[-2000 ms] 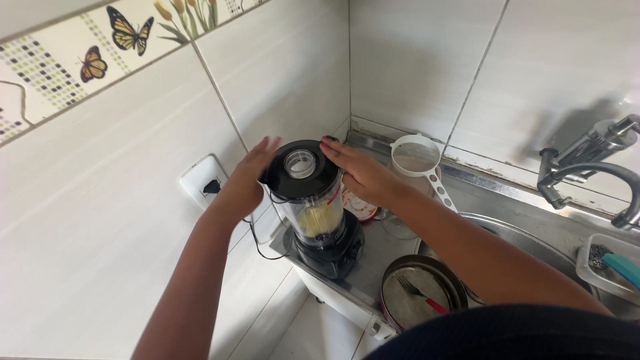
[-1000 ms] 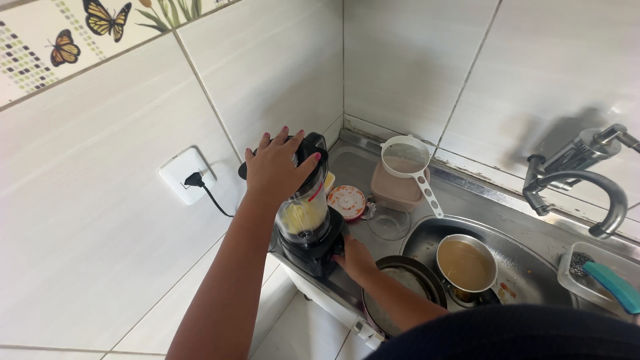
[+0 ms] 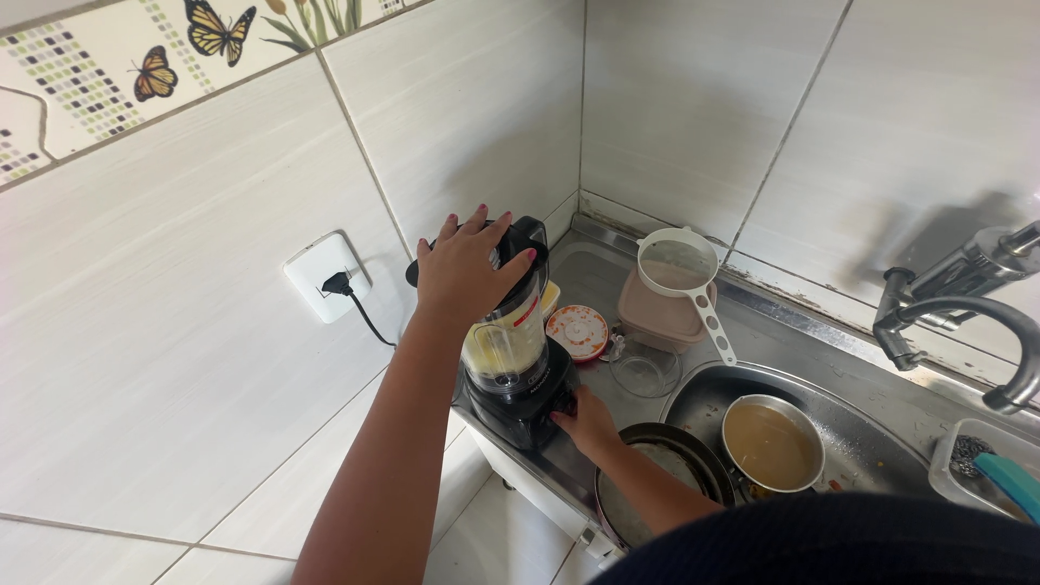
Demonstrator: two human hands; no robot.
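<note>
A blender with a black base and a clear jar stands on the steel counter by the tiled wall. Pale yellow contents show in the jar. My left hand lies flat on the black lid with its fingers spread. Down at the front of the base, my right hand has its fingers on the control knob, which they mostly hide. The blender's black plug sits in the white wall outlet.
Right of the blender are a red-rimmed lid, a clear round lid and a white strainer on a pink container. Round pans, a pot of cloudy liquid, the sink, a faucet and a scrubber tub lie further right.
Two seconds ago both hands were at the lid. My right hand has moved down to the knob on the base; my left hand has come to lie across the lid.
</note>
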